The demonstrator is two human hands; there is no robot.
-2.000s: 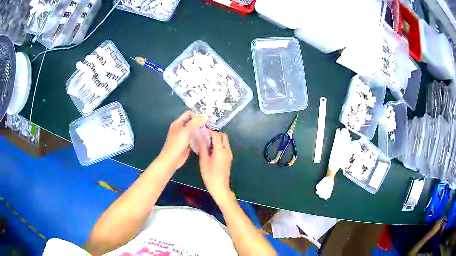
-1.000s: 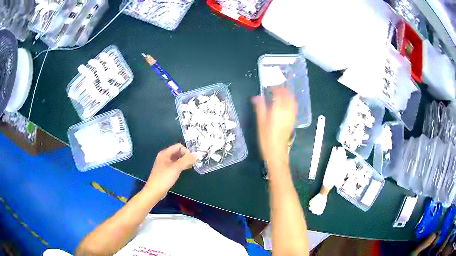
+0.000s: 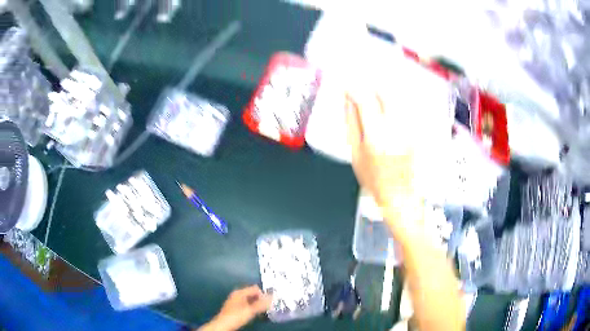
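Note:
The clear tub of jumbled small white-wrapped pieces (image 3: 291,275) lies on the dark green mat at the lower centre. My left hand (image 3: 242,309) is at its lower left corner, fingers touching or close to the rim; whether it grips the tub I cannot tell. My right hand (image 3: 378,145) is blurred and stretched forward over the bright white sheets or bags (image 3: 333,123) at upper centre right. Its fingers look apart, but I cannot tell if they hold anything. A clear tub (image 3: 372,239) with something white inside is partly behind my right forearm.
A red tub (image 3: 284,100) with white pieces stands left of the white pile. A blue craft knife or marker (image 3: 204,208) lies on the mat. Tubs of white-banded pins (image 3: 134,210) and white slips (image 3: 137,278) are at left. Dark scissors (image 3: 344,300) lie beside the central tub. Stacked clear bags (image 3: 540,239) are at right.
The view has tilted forward, so the bench things appear lower. My right hand has moved from the clear tub to over the white pile. My left hand stays by the central tub's corner.

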